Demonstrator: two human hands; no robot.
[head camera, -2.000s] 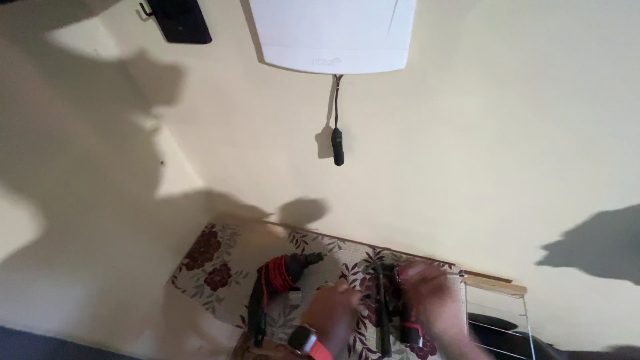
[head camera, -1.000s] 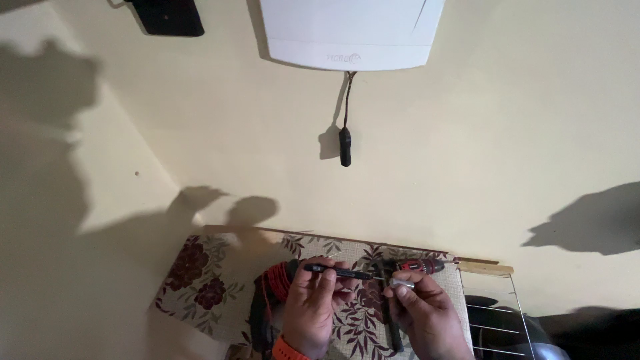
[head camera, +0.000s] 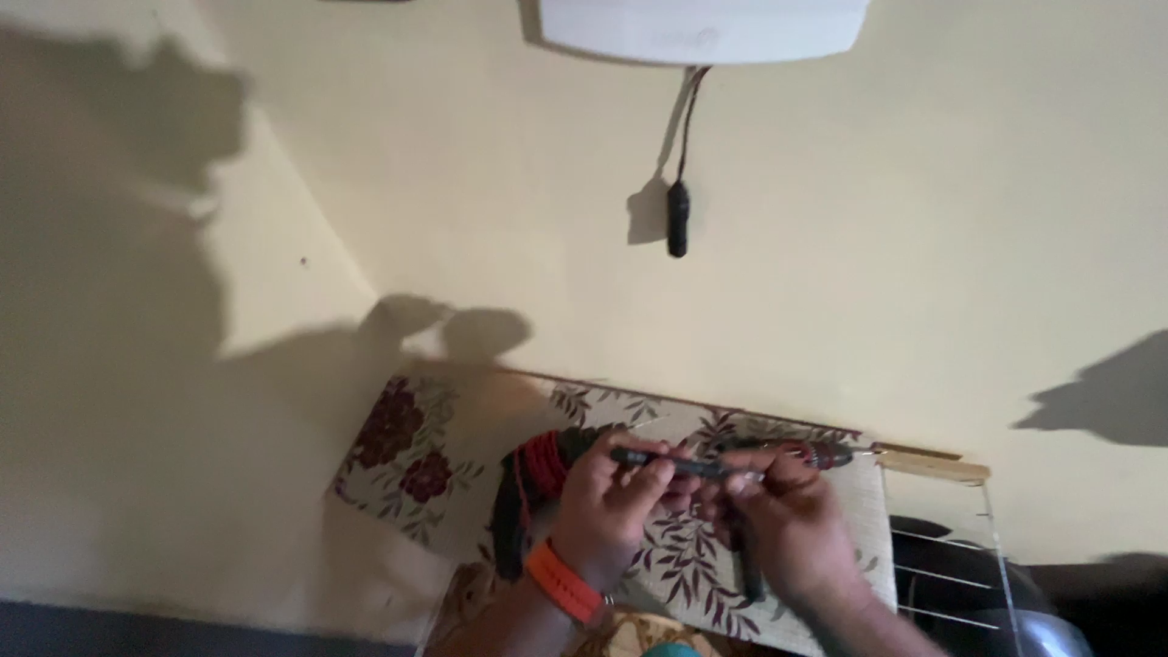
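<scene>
My left hand (head camera: 611, 502), with an orange band at the wrist, holds a slim dark pen-like tool (head camera: 671, 463) that points to the right. At the tool's right end, my right hand (head camera: 789, 520) pinches a small pale piece (head camera: 750, 474); tool and piece meet or nearly meet. Beside my left hand lies a dark power tool wrapped in red cord (head camera: 543, 464). Behind my right hand is a red and black drill or driver (head camera: 826, 454) with a thin bit, its body partly hidden.
A flower-patterned cloth (head camera: 675, 557) covers the surface under the tools, against the wall. A dark connector (head camera: 677, 219) hangs on a cable below a white wall unit (head camera: 703, 32). At the right stands a wire rack (head camera: 944, 575) with a wooden strip (head camera: 940, 467).
Two seconds ago both hands were low over the tools; they then came up with the slim tool and small piece. Since one second ago, the tool and piece have come closer together.
</scene>
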